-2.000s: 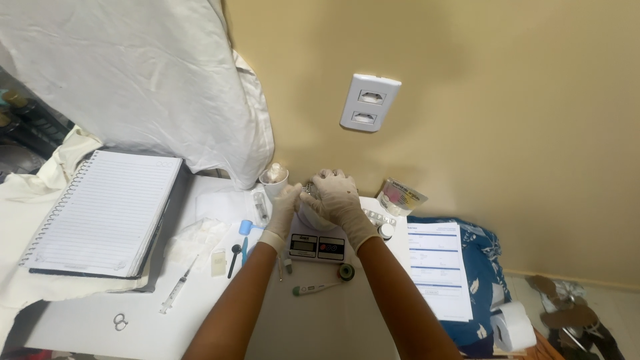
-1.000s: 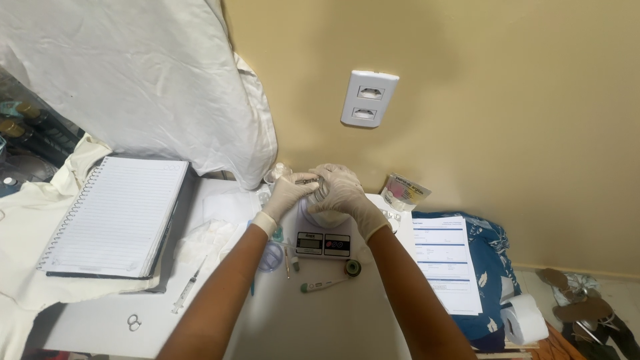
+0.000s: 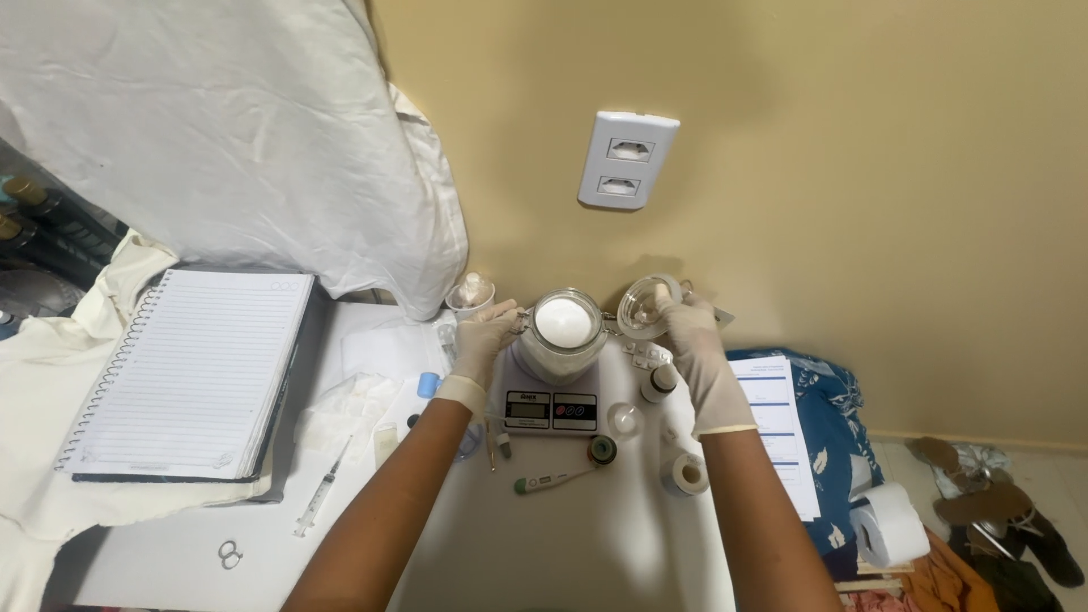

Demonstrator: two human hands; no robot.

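A glass clip-top jar (image 3: 563, 340) with white powder inside stands on a digital kitchen scale (image 3: 552, 412). My gloved left hand (image 3: 486, 344) grips the wire clasp at the jar's left side. The hinged glass lid (image 3: 648, 308) is swung out to the right, and my gloved right hand (image 3: 693, 340) holds it by its edge. In front of the scale lie a digital thermometer (image 3: 552, 482) and a small round dark-capped container (image 3: 602, 450). A small capped bottle (image 3: 660, 382) and a blister pack (image 3: 646, 354) are near my right hand.
On the left lie a spiral notebook (image 3: 195, 374), a syringe (image 3: 321, 493) and two rings (image 3: 229, 555). A white cup (image 3: 470, 293) stands by the wall. A tape roll (image 3: 685, 474), printed sheets (image 3: 778, 425) and a toilet paper roll (image 3: 889, 525) are to the right. A wall socket (image 3: 629, 160) sits above.
Both hands were together over the jar; now they are apart. The lid is open and swung right with my right hand, and the white powder shows.
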